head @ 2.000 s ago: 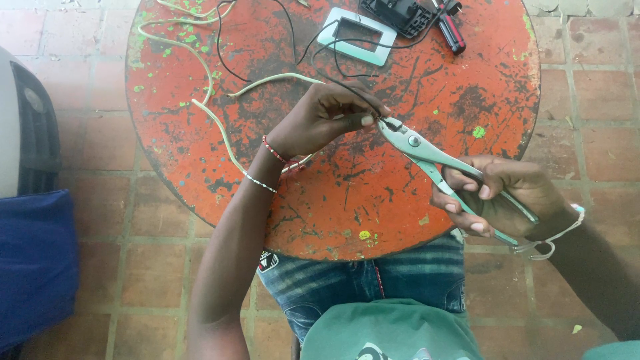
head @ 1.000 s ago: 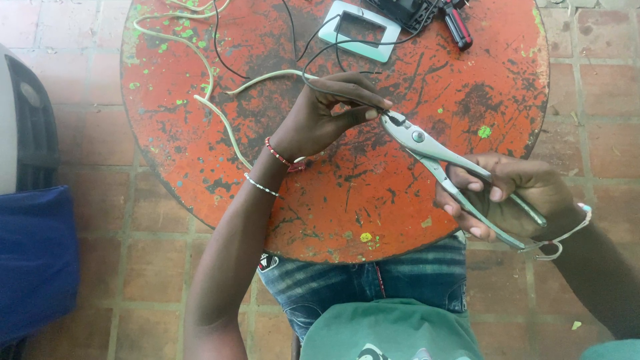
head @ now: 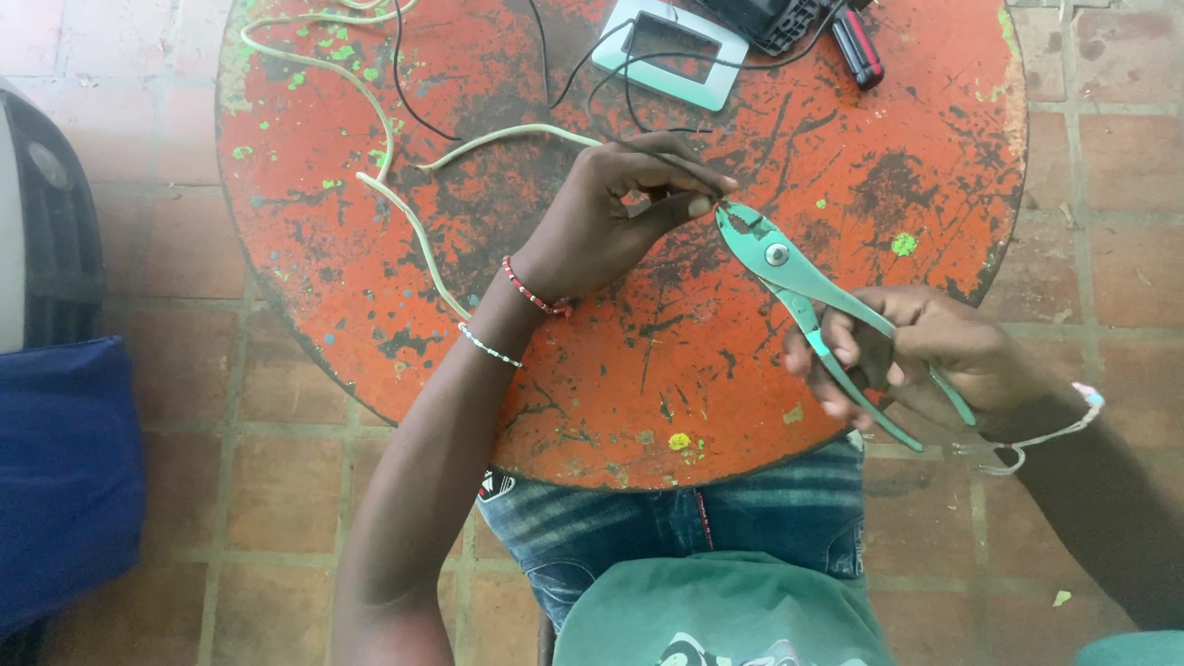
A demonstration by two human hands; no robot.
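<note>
Between the thumb and fingers of my left hand (head: 610,217) is a thin dark wire (head: 671,166), pinched near its end. My right hand (head: 916,347) grips the handles of metal slip-joint pliers (head: 805,277) from the right. The jaws of the pliers meet the wire's end, right beside my left fingertips; whether they bite on it cannot be told. The dark wire loops up over the table toward a black plastic device (head: 768,18) at the top.
On the round, worn orange table (head: 647,407) lie a white rectangular faceplate (head: 671,55), a red and black screwdriver handle (head: 857,48), and pale cable pieces (head: 407,217). A blue cloth (head: 69,462) is at the far left, off the table.
The pliers' head has shifted slightly and turned in my right hand, staying at the wire's end. My left hand keeps its pinch on the wire.
</note>
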